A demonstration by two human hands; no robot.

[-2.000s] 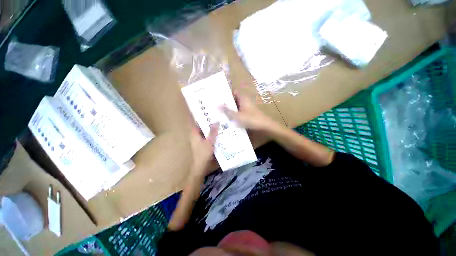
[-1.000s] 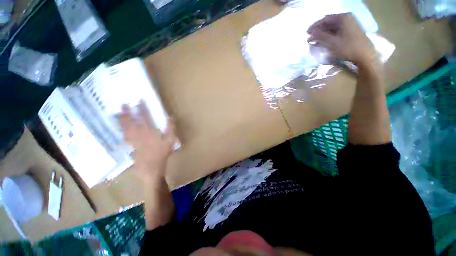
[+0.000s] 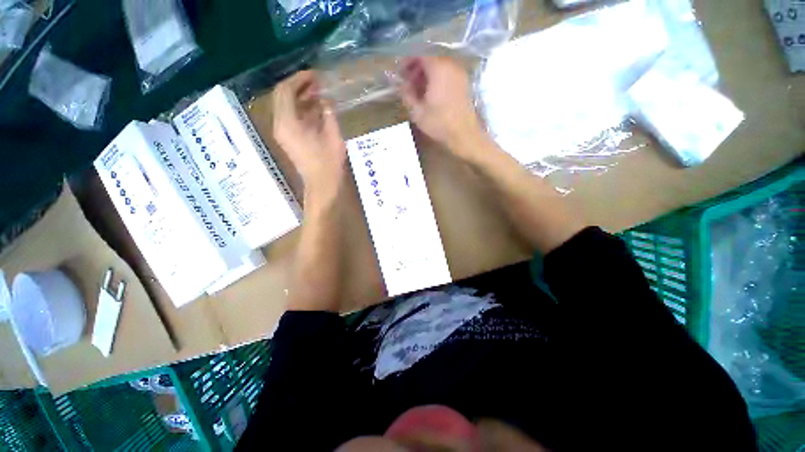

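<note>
A white retail box [image 3: 402,212] lies flat on the brown cardboard sheet [image 3: 481,216] in front of my body, and no hand touches it. My left hand [image 3: 309,124] and my right hand [image 3: 434,93] are just beyond its far end. They hold a clear poly bag [image 3: 366,86] stretched between them, its far part extending over the belt edge. The fingers are partly blurred. A shiny stack of poly bags [image 3: 560,93] lies right of my right hand.
Unbagged boxes [image 3: 168,216] are stacked at left. Bagged boxes [image 3: 159,40] lie on the dark green belt [image 3: 225,44]. A white tub [image 3: 48,311] and a small white pronged item [image 3: 108,316] are far left. Green crates [image 3: 697,265] stand below the bench edge. A patterned box is top right.
My left hand has moved from the stacked boxes and my right hand from the bag pile. A box now lies at the centre, and both hands hold a clear bag beyond it.
</note>
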